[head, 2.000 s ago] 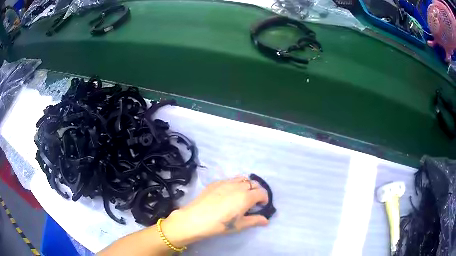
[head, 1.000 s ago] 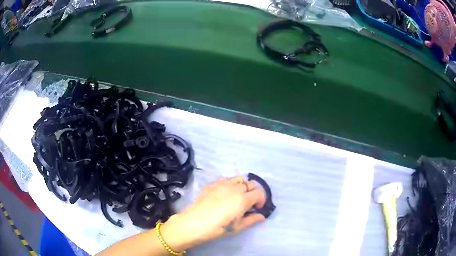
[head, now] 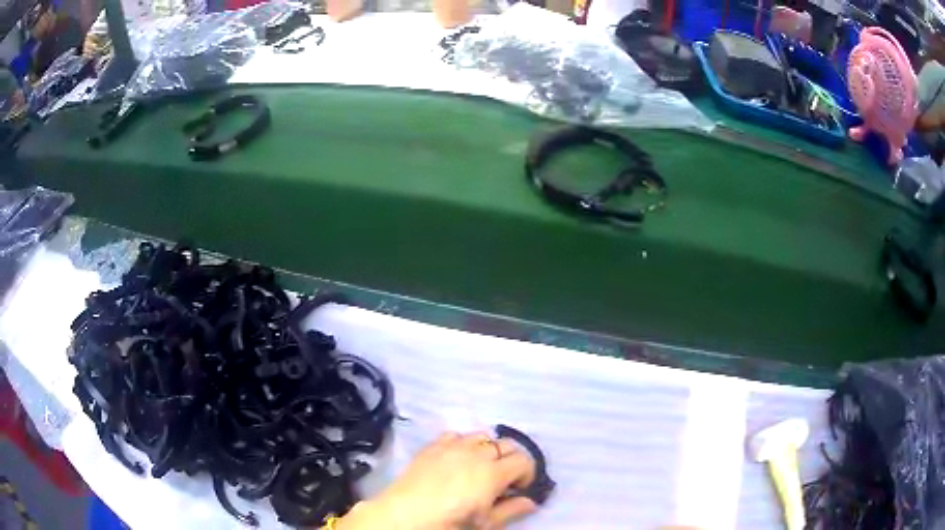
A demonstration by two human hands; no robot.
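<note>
My left hand reaches in from the bottom and rests on the white sheet. Its fingers are closed around a black curved yoke, whose outer arc shows to the right of the fingertips. The inner part of the yoke is hidden by the fingers. A large tangled heap of black yokes lies to the left of the hand. Only a small skin-coloured sliver, perhaps my right hand, shows at the bottom edge; what it does cannot be told.
A mallet with a white head and pale yellow handle lies at right. Beside it thin black parts spill from clear plastic. Beyond the bench, the green belt carries black headbands. Across it are a blue tray and a pink fan.
The view has tilted up, so the bench sits lower and more shows beyond the belt. The left hand still holds the yoke on the sheet. A skin-coloured sliver has appeared at the bottom edge.
</note>
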